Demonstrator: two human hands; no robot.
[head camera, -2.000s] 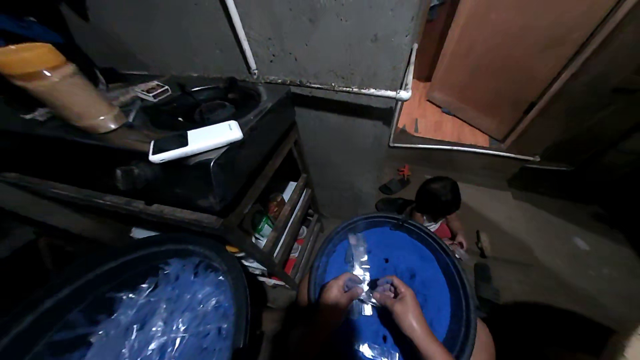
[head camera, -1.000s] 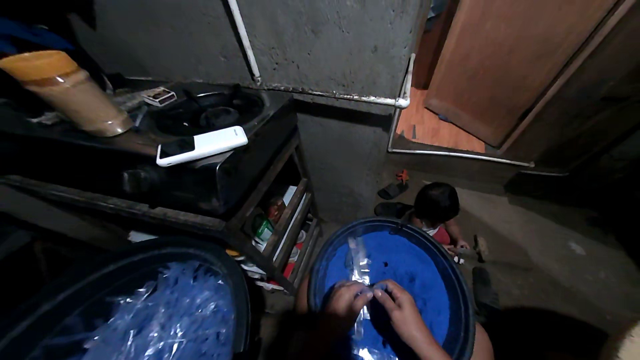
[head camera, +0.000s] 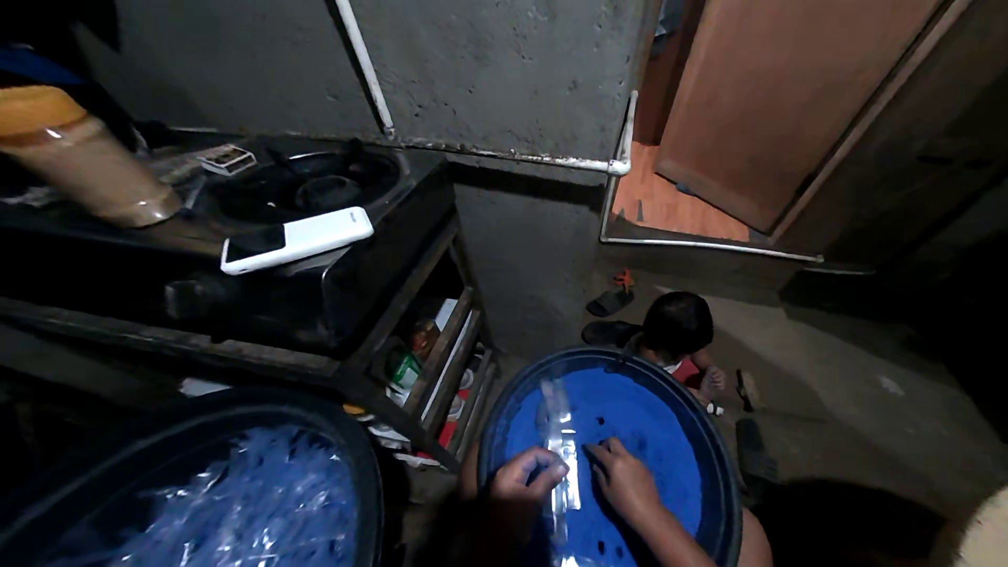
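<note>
A round tub with a dark rim (head camera: 728, 472) and a blue inside stands low in front of me. Clear plastic strips (head camera: 563, 441) lie in a line down its left part. At the left edge of the strips is my left hand (head camera: 529, 474), fingers curled; whether it pinches the plastic cannot be told. My right hand (head camera: 622, 476) is just right of the strips, fingers bent and slightly apart, over the blue surface, with nothing visible in it. A second dark tub (head camera: 358, 441) at lower left holds a heap of clear plastic pieces (head camera: 236, 512).
A stove (head camera: 394, 213) on a wooden stand bears a white power bank (head camera: 299, 240), a matchbox (head camera: 227, 159) and an orange-lidded jar (head camera: 87, 157). Lower shelves (head camera: 449, 362) hold packages. A small person (head camera: 679, 335) sits just beyond the tub, near slippers (head camera: 610, 301). A wooden door (head camera: 787, 102) stands at upper right.
My hands were together over the plastic strips one second ago; now they are apart, the right one to the right of the strips.
</note>
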